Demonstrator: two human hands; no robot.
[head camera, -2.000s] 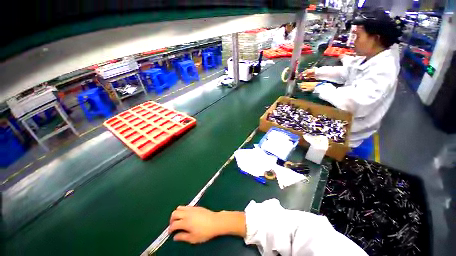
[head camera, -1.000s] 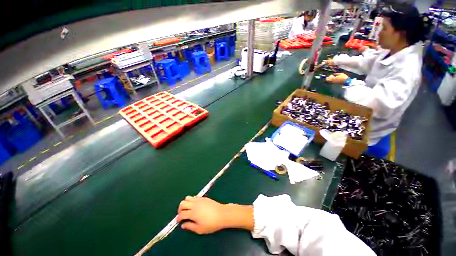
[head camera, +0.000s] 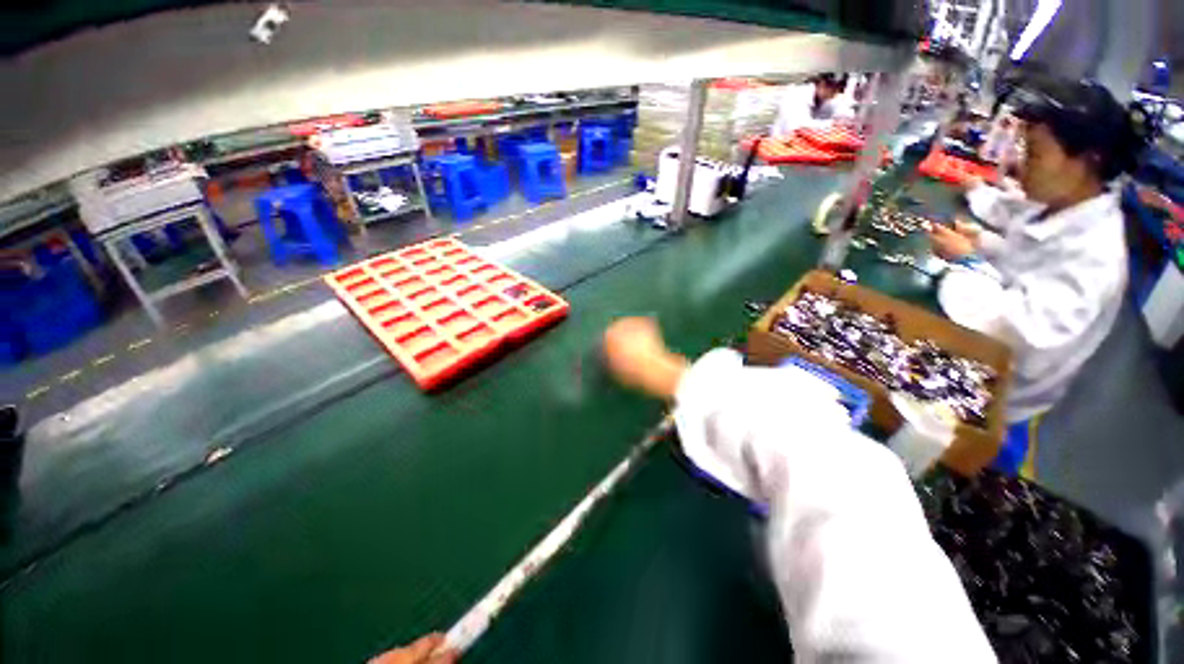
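Observation:
My right hand (head camera: 636, 357) is blurred and reaches over the green bench, right of the red-orange grid tray (head camera: 435, 309) and not touching it. Whether it holds anything is unclear. My left hand (head camera: 416, 650) shows only as a small part at the bottom edge, by the worn pale strip; its fingers are mostly cut off. The grid tray lies flat, with small dark parts in pockets near its right corner. The black bulk bin (head camera: 1039, 571) of dark parts with metal glints is at the lower right, partly behind my sleeve.
An open cardboard box of silver and dark parts (head camera: 976, 448) stands beyond my forearm. A blue tray (head camera: 831, 384) is partly hidden by my sleeve. A person in white (head camera: 1052, 266) works at the right. A metal post (head camera: 860, 195) rises from the bench under the overhead shelf.
My right hand has left the pale strip and moved forward toward the grid tray. Its sleeve now covers the white sheets. Part of my left hand has appeared at the bottom. The view has shifted.

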